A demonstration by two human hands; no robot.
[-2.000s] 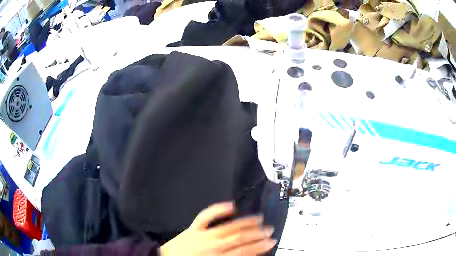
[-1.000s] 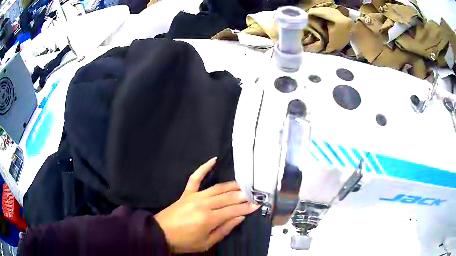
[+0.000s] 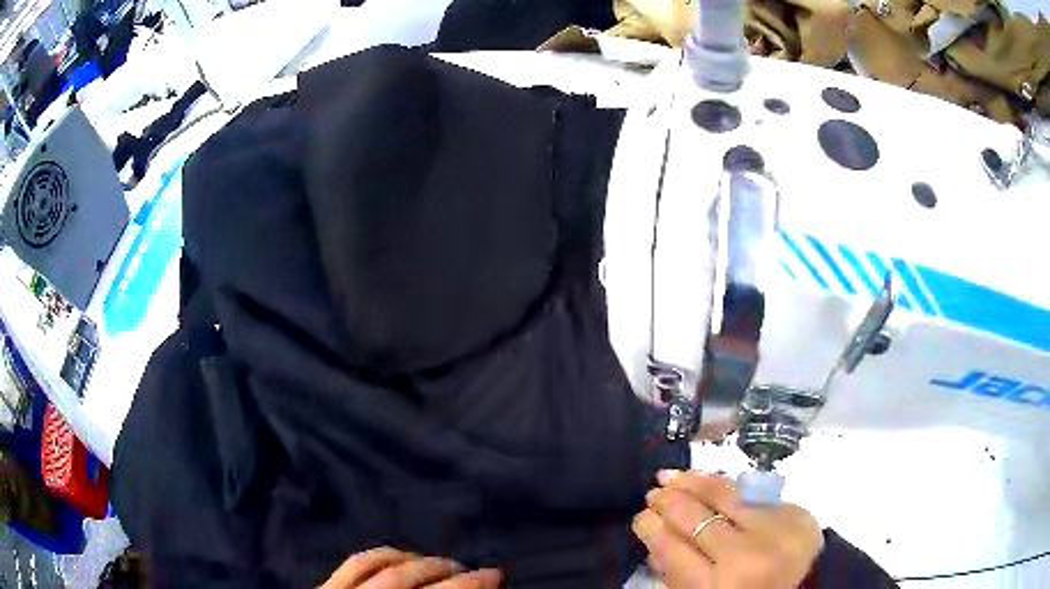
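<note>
The black garment piece [image 3: 461, 414] covers the table left of the sewing machine, with a rounded hood-like part on top. Its right edge lies by the presser foot [image 3: 677, 417]. My right hand [image 3: 731, 535], with a ring, pinches the cloth edge just below the presser foot. My left hand [image 3: 409, 571] lies on the cloth at the bottom, palm down, cut off by the picture's edge. The white sewing machine [image 3: 967, 334] has a blue stripe and "JACK" lettering. The needle point cannot be made out.
A grey box with a round fan grille [image 3: 69, 213] stands at the left. A red plastic stool [image 3: 71, 466] is low at the left. Tan cut pieces [image 3: 806, 29] and black cloth [image 3: 518, 23] lie behind the machine. A pale post [image 3: 716, 52] rises from the head.
My right hand has come into view and pinches the cloth edge. My left hand has moved down and left, away from the needle area. The hood-like part lies flatter and the garment reaches further right.
</note>
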